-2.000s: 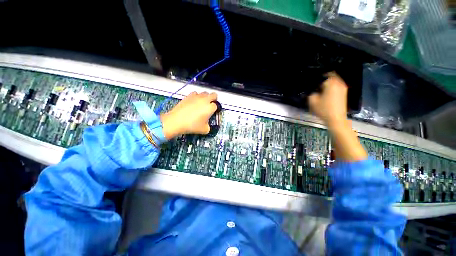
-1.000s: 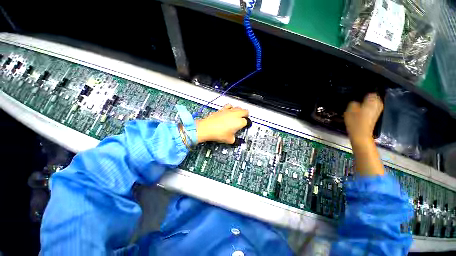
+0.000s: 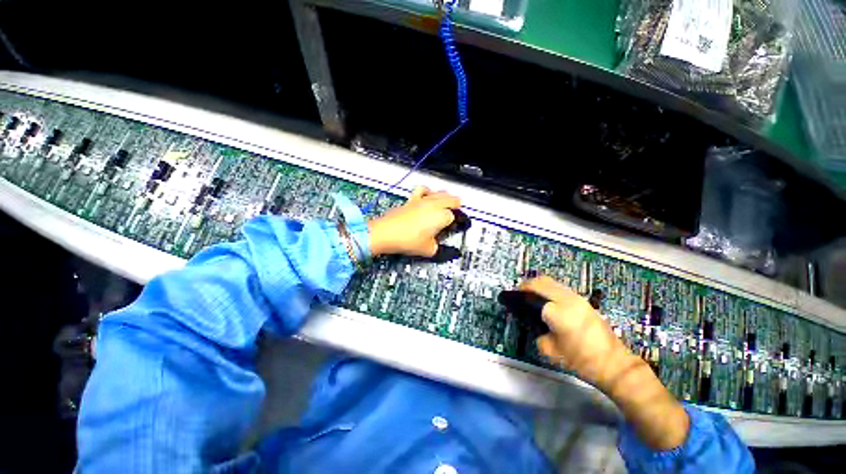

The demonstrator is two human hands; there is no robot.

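A long row of green circuit boards (image 3: 408, 292) crosses the view between pale rails. My left hand (image 3: 417, 224) is over the middle of the row, with black on its thumb and fingertips; I cannot tell whether this is covering or a held part. My right hand (image 3: 568, 329) is low over the boards to the right of it, fingers pointing left. Black shows at its fingertips too, and what it may hold is hidden. Small dark upright components (image 3: 655, 317) stand on the boards at the right.
Pale conveyor rails (image 3: 278, 146) run behind and in front of the boards. A blue coiled cord (image 3: 455, 65) hangs to my left wrist. Dark bins (image 3: 612, 199) lie behind the rail, beside a clear bag (image 3: 737, 204). A labelled bag of metallic parts (image 3: 714, 51) sits on the green shelf (image 3: 575, 32).
My right hand has come from the dark bins at the back right down and left to the boards. My left hand has stayed over nearly the same part of the row.
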